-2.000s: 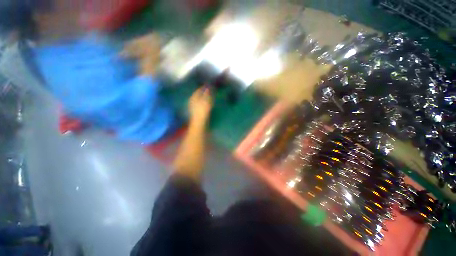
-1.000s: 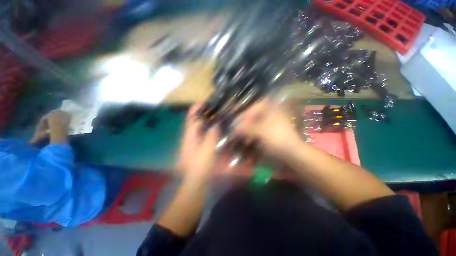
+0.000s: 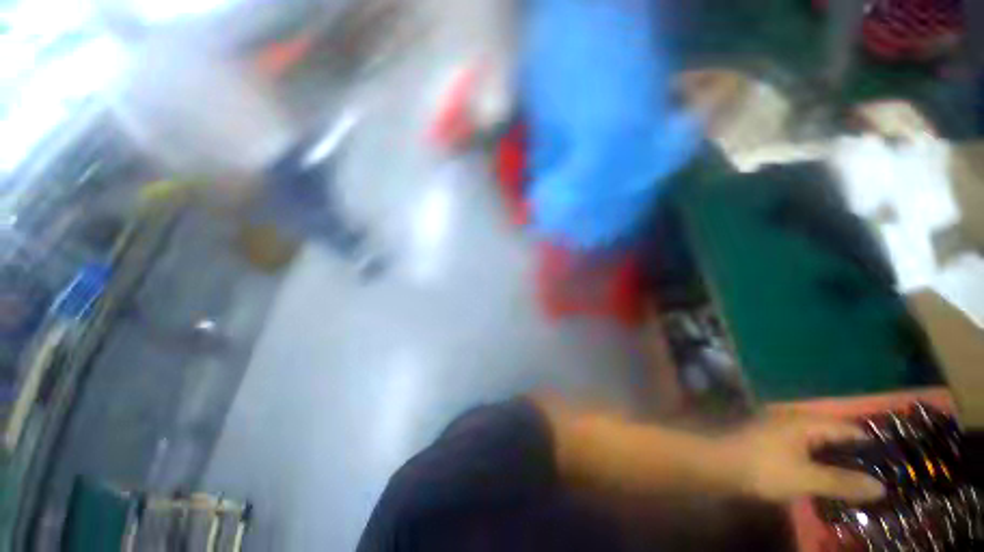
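Note:
The pink-red tray [image 3: 863, 403] is at the lower right, cut off by the picture's edge. Rows of dark, shiny small parts with orange bands [image 3: 923, 469] lie in it. My left hand [image 3: 807, 461] reaches in from the left over the tray's left part, its fingers at dark parts among the rows. The hand is blurred, so I cannot tell whether it grips one. My right hand is out of the picture.
The green bench surface [image 3: 793, 280] runs beyond the tray, with white papers [image 3: 896, 205] and cardboard [image 3: 955, 340]. A person in blue [image 3: 599, 129] is at the bench's left side, above a red stool-like object [image 3: 588, 286]. Grey floor [image 3: 345, 399] lies left.
The view has swung left, so the tray is now at the lower right. Both hands were together over dark parts a second ago; now only my left hand shows, at the tray.

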